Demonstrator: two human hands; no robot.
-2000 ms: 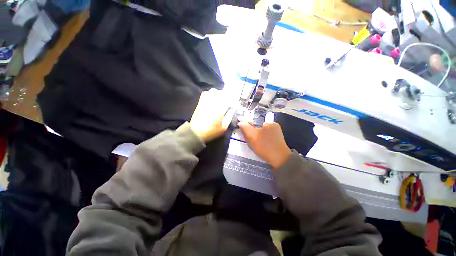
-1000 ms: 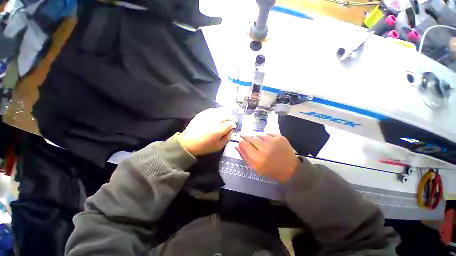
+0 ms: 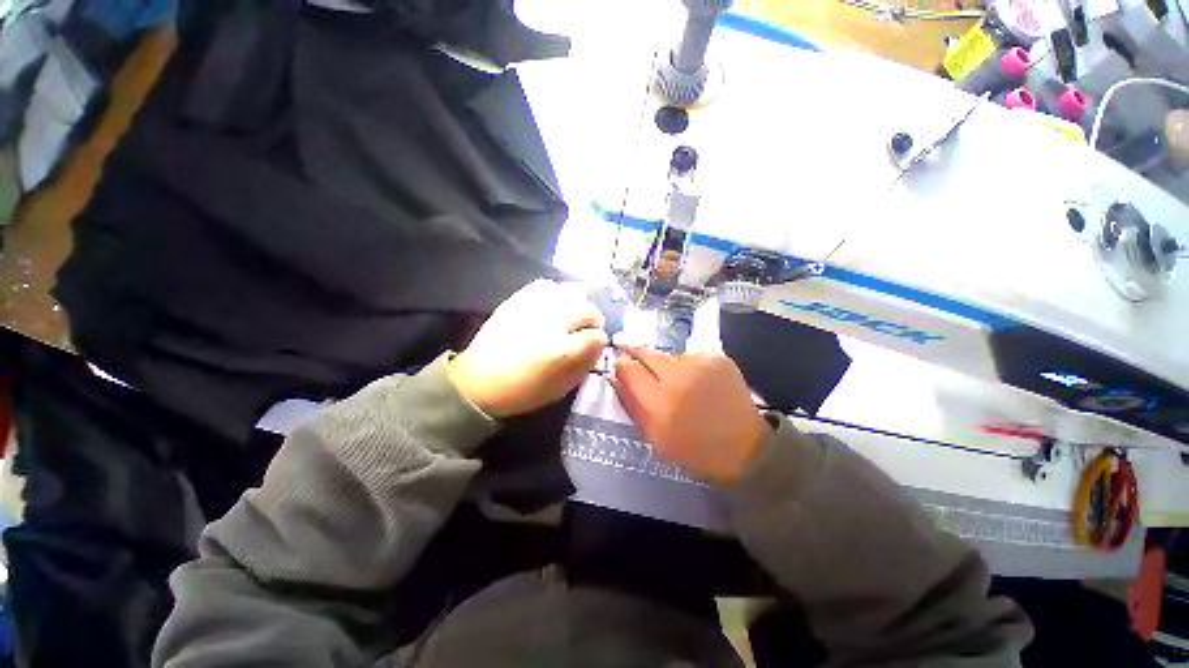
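Note:
My left hand (image 3: 532, 350) and my right hand (image 3: 689, 402) meet fingertip to fingertip just in front of the needle area (image 3: 665, 281) of the white sewing machine (image 3: 848, 196). A tiny dark thing shows between the fingertips; it is too small to name. The fingers of both hands are bent and pinched together. A large black garment panel (image 3: 313, 222) spreads left of the machine, and its lower part runs under my left hand towards the table edge. A black pocket-shaped piece (image 3: 785, 355) lies on the bed under the machine arm.
A grey printed ruler (image 3: 639, 457) runs along the front edge. Red-handled snips (image 3: 1014, 431) and a red and yellow ring bundle (image 3: 1106, 499) are at the right. Pink-based thread cones (image 3: 1017, 61) stand behind the head. Grey-blue cloth (image 3: 65, 78) lies at the upper left.
The hands were closer to the needle two seconds ago and have drawn back towards me. My right fingers, somewhat apart from the left a second ago, now touch them. The view has shifted slightly.

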